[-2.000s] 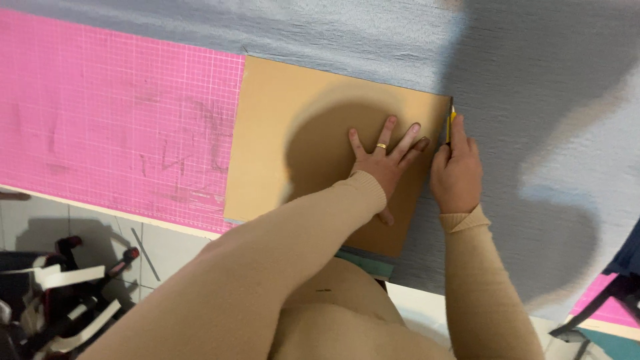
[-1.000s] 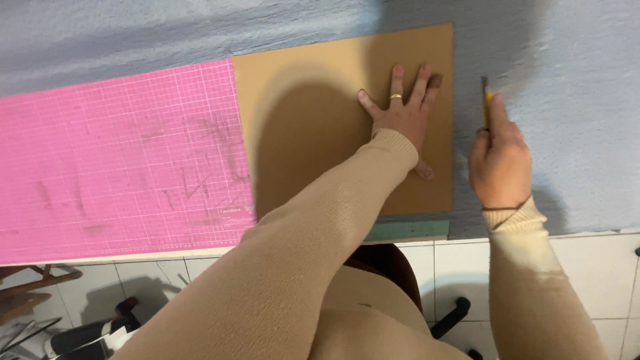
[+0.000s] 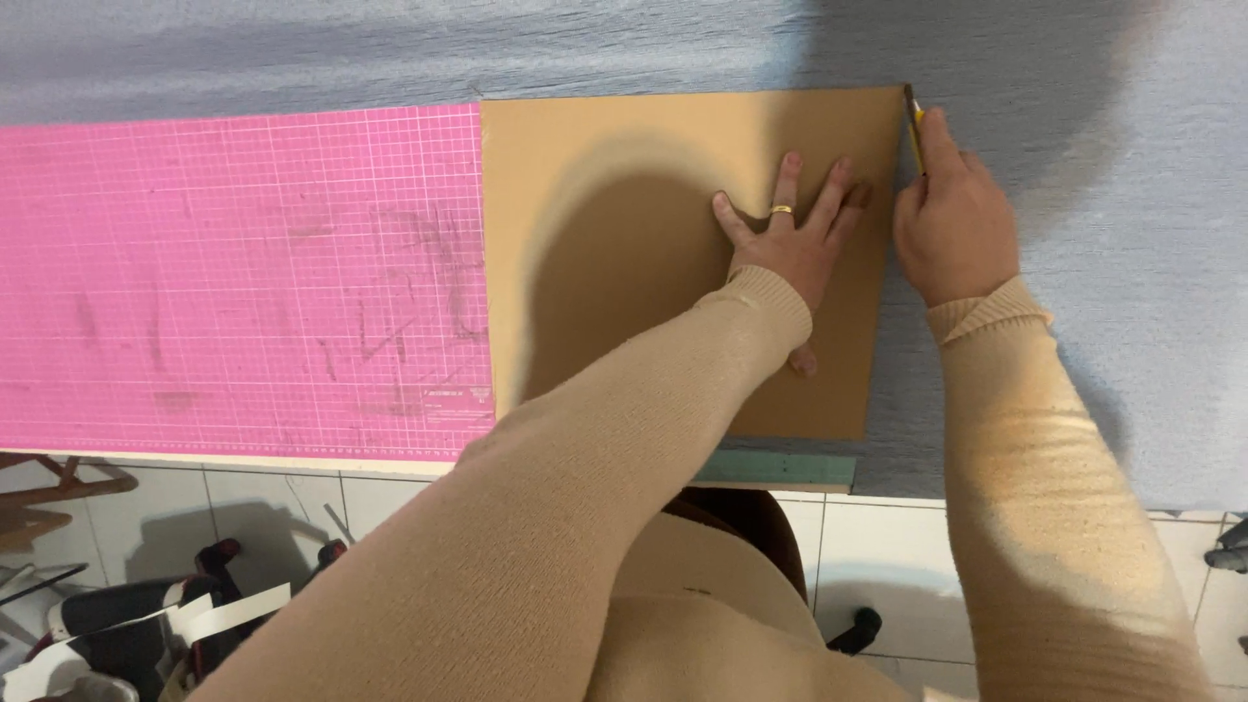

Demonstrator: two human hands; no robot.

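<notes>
A flat rectangular brown cardboard sheet lies on blue-grey textured material. My left hand, with a ring on one finger, presses flat on the right half of the sheet, fingers spread. Just beyond the sheet's right edge, my right hand grips a yellow utility knife, its tip at the sheet's far right corner. Most of the knife's handle is hidden in the fist.
A pink gridded cutting mat adjoins the sheet's left edge. A green strip shows along the near table edge. Below, on the tiled floor, are chair parts and a container of scraps.
The right hand with the knife has moved from beside the sheet, where it was a second ago, back to the far right corner. The left hand stays on the sheet. The view has shifted.
</notes>
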